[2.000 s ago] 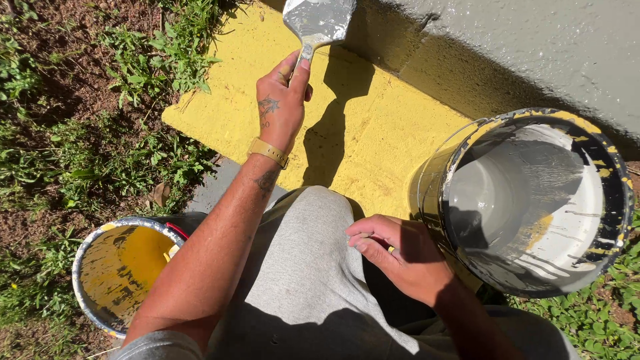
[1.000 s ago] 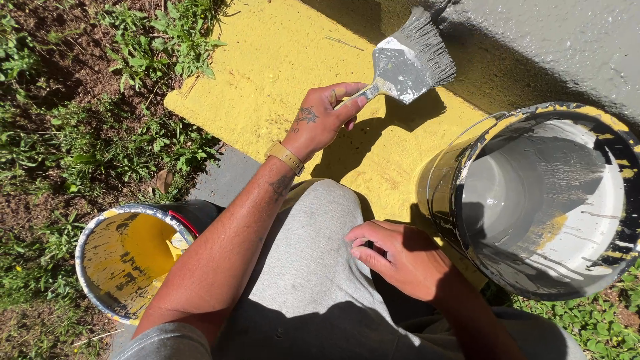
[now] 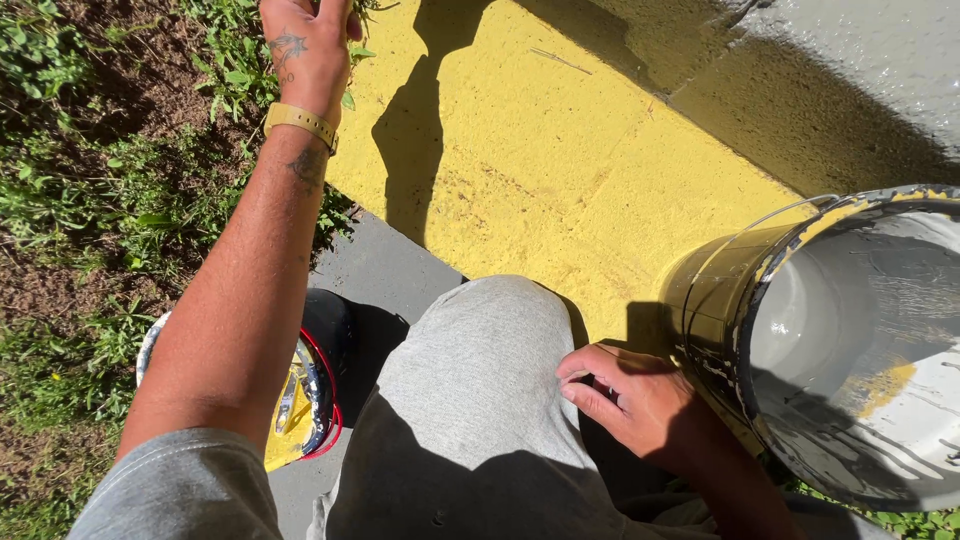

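My left hand (image 3: 313, 56) reaches to the top edge over the border of weeds and yellow-painted concrete (image 3: 525, 172); its fingertips are cut off, and whatever they hold is out of view. No paintbrush is visible now near that hand. My right hand (image 3: 630, 397) rests loosely curled against my knee in grey fabric (image 3: 487, 337), with a gap between thumb and finger and nothing seen in it. Right of it stands a large bucket (image 3: 817, 300) with grey paint inside. Beneath my left forearm is a smaller bucket of yellow paint (image 3: 300, 435), partly hidden, with a paint-covered tool in it.
A wall with wet grey paint (image 3: 862, 52) rises at the upper right, its lower part in shadow. Weeds and bare soil (image 3: 150, 172) border the left side. A grey-painted surface (image 3: 375, 255) lies between the smaller bucket and the yellow concrete.
My left hand has moved up and left, and the paintbrush it held over the yellow concrete has gone out of view. My right hand has stayed at my knee.
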